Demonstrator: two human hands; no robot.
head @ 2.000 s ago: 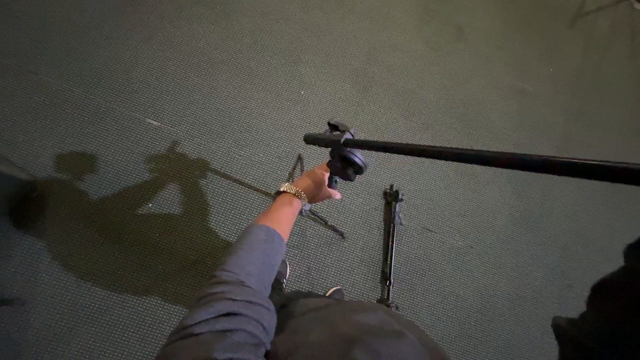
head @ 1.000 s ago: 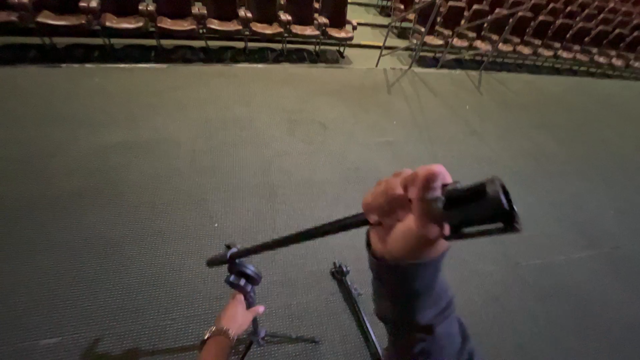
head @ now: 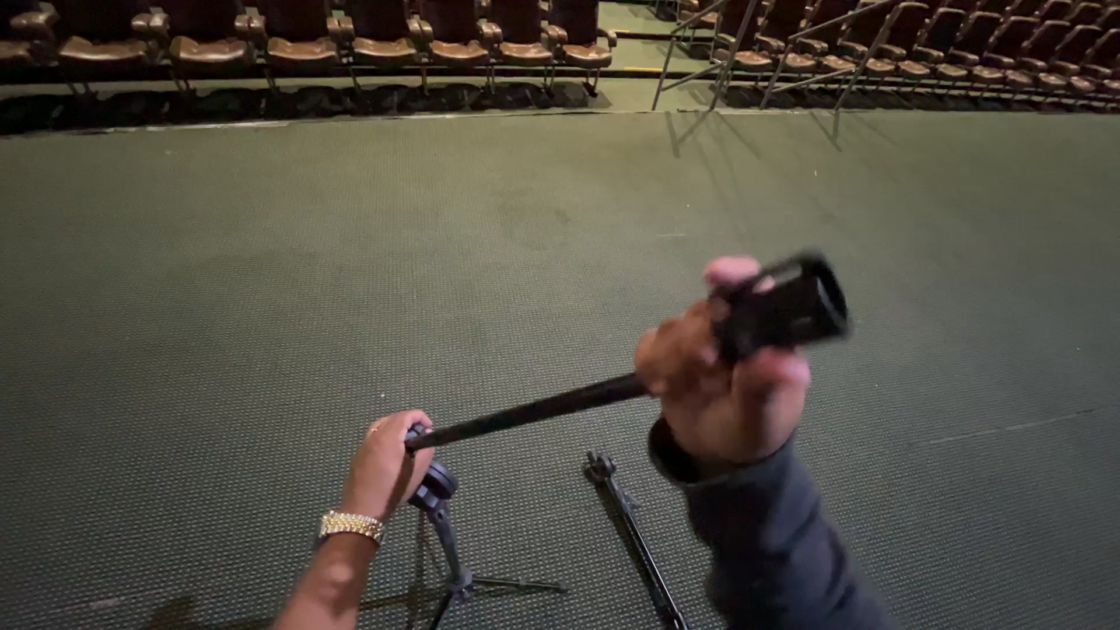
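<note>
A black boom arm slants up to the right from the top of a small microphone stand with spread tripod legs. My left hand, a gold-coloured watch at its wrist, is closed around the arm's lower end, just above the round clutch joint. Around the upper end is my right hand, its fingers at a black microphone clip that is blurred. Between the two arms, a second, folded black stand lies on the floor.
Green textured carpet spreads around the stands. Rows of brown theatre seats run along the far edge, beyond a low floor edge. Metal railings stand at the far right of centre.
My left hand has moved up from the stand's shaft below the joint to the boom arm's lower end. The view has tilted up since the earliest frame, where my right hand was out of sight.
</note>
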